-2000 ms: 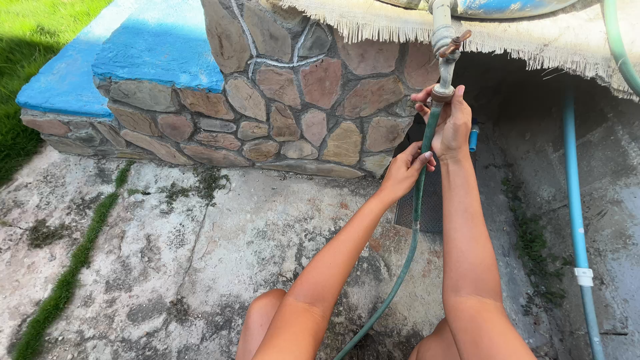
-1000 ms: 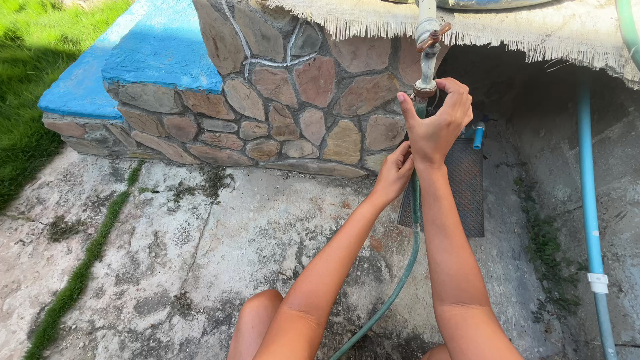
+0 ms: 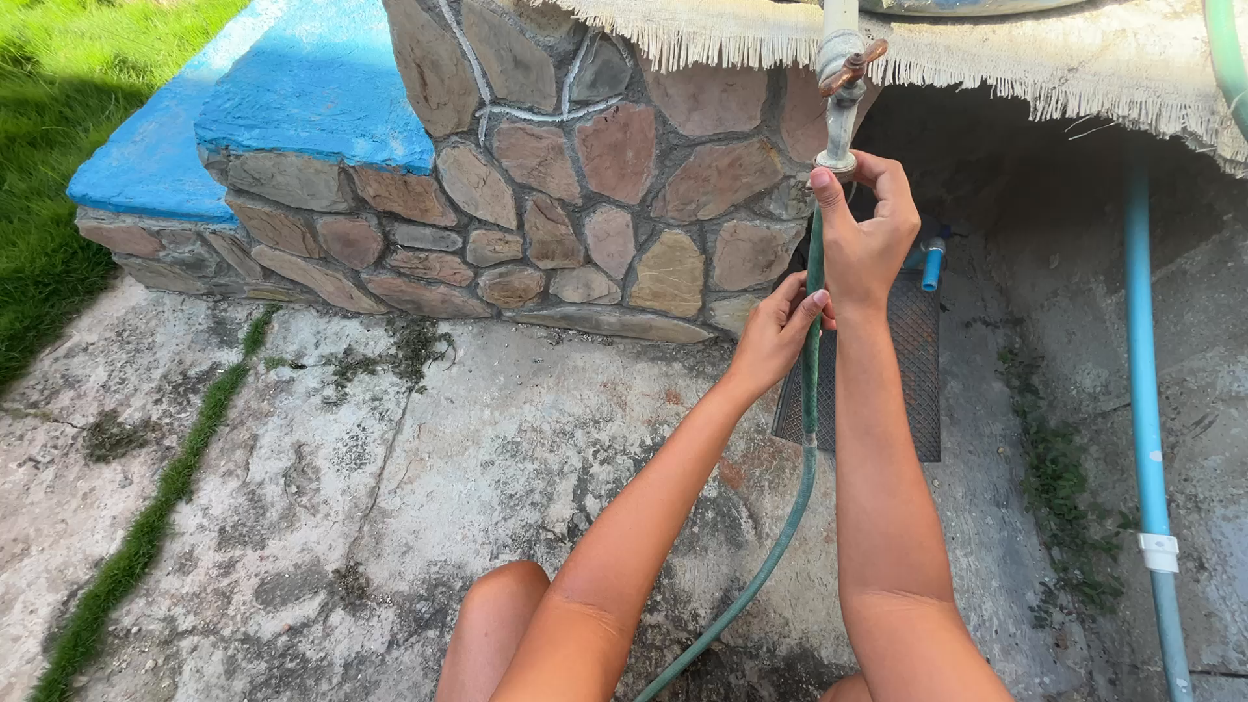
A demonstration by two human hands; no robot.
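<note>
A metal water tap with a rusty handle points down at the upper right of the head view. Just under its spout, my right hand grips the hose coupling, thumb on the near side, fingers wrapped behind. The green garden hose hangs from there and curves down to the bottom edge. My left hand pinches the hose a little below my right hand. The joint between spout and coupling is partly covered by my fingers.
A stone wall with blue-painted steps stands left of the tap. Fringed cloth hangs above a dark recess. Behind my right forearm lies a dark textured mat, near a short blue pipe. A long blue pipe runs down the right.
My right hand has shifted its grip around the coupling, its thumb now lying against the near side. My left hand stays on the hose below.
</note>
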